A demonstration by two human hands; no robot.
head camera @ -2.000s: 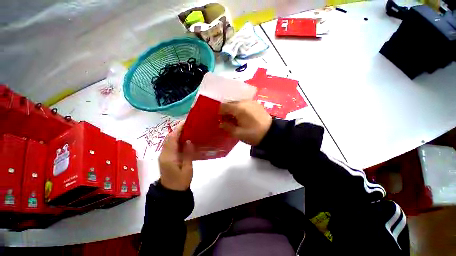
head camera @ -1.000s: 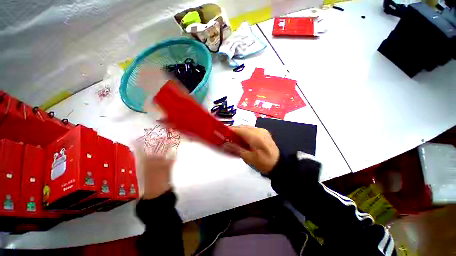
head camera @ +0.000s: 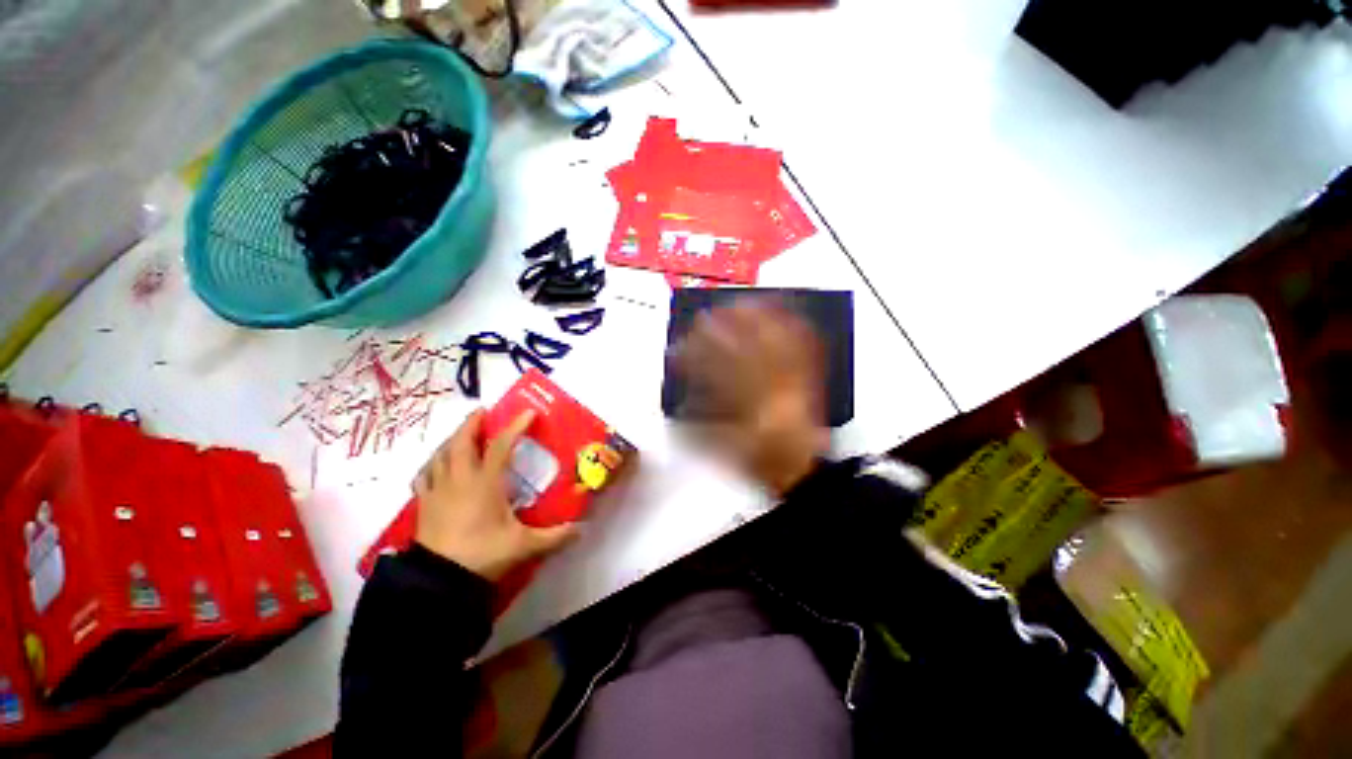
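Observation:
My left hand point(head camera: 482, 500) is spread over a red outer sleeve point(head camera: 556, 438) and holds it at the table's front edge; its picture and yellow cartoon show beside my fingers. My right hand point(head camera: 749, 389) is blurred and lies over the black inner box point(head camera: 827, 349) to the right; whether its fingers grip the box I cannot tell. Loose black carry handles point(head camera: 559, 277) lie behind the sleeve. Flat red sleeves point(head camera: 704, 208) lie overlapping behind the black box.
A teal basket point(head camera: 472, 223) of black handles stands at the back left. Thin red and white sticks point(head camera: 371, 398) lie before it. Finished red boxes point(head camera: 89, 541) stand at left. A cloth point(head camera: 590, 52) lies at the back, stacked black boxes point(head camera: 1149, 45) at the far right.
The red sleeve has moved down to the table front under my left hand. My right hand has let go of it and moved over the black box. The view has shifted.

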